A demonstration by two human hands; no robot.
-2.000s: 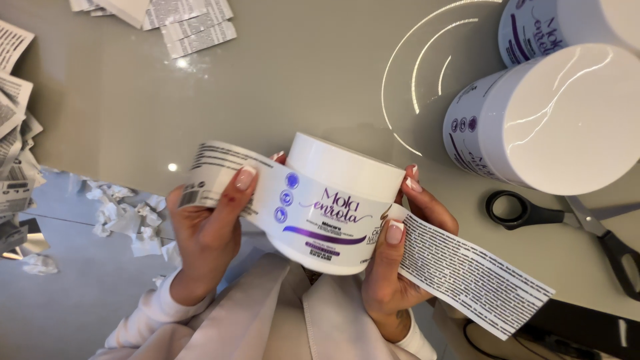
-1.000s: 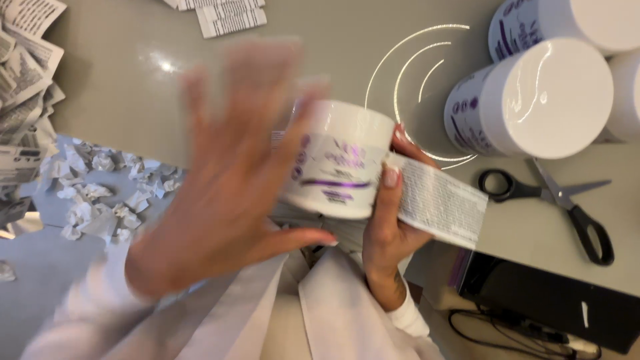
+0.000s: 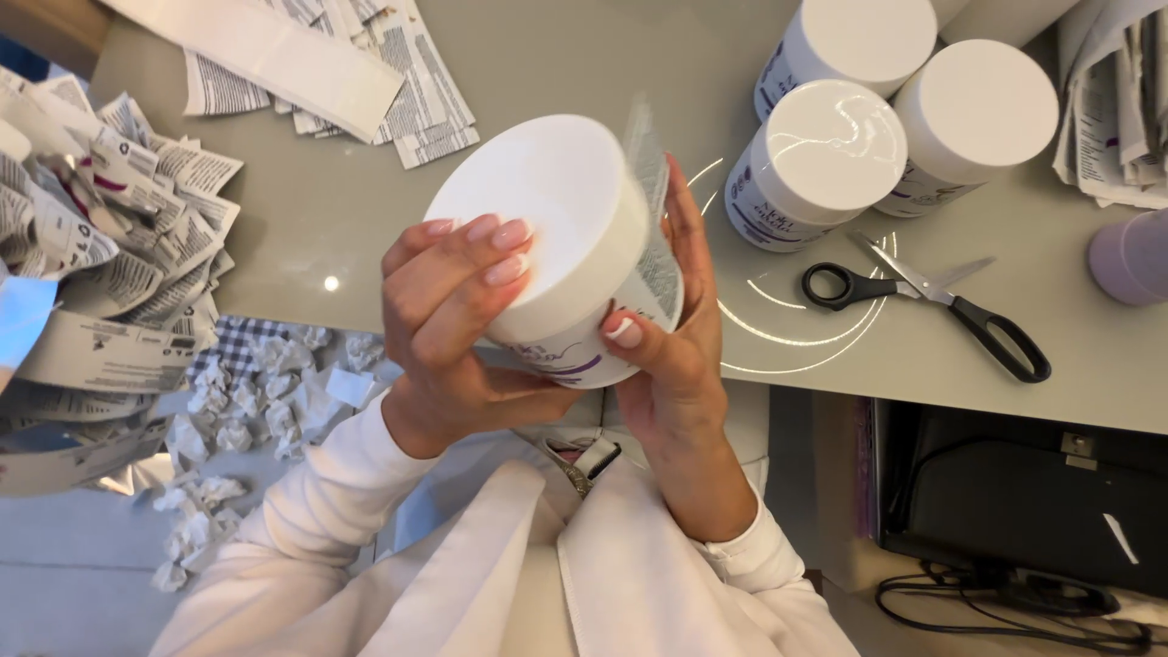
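A white plastic jar point(image 3: 547, 228) is held between both hands in front of my chest, tilted so its wide lid faces up toward the camera. My left hand point(image 3: 465, 319) presses its fingertips on the lid, with the palm and thumb along the jar's left and lower side. My right hand point(image 3: 675, 356) grips the right side, its thumb on the printed label. A label strip point(image 3: 650, 219) with fine print stands up at the jar's right side, partly blurred, beside my right fingers. The part of the jar under my left palm is hidden.
Several white jars point(image 3: 835, 146) stand at the back right, near scissors point(image 3: 926, 287) lying with their blades apart. Printed labels point(image 3: 411, 82) lie at the back left, with a large heap point(image 3: 137, 237) at far left. Crumpled paper point(image 3: 283, 392) lies below the table edge; a purple container point(image 3: 1131, 260) is at right.
The left hand has gone from the loose label end, through a blurred wave off the jar, onto the lid. The jar has tipped lid toward the camera; its left label end no longer sticks out.
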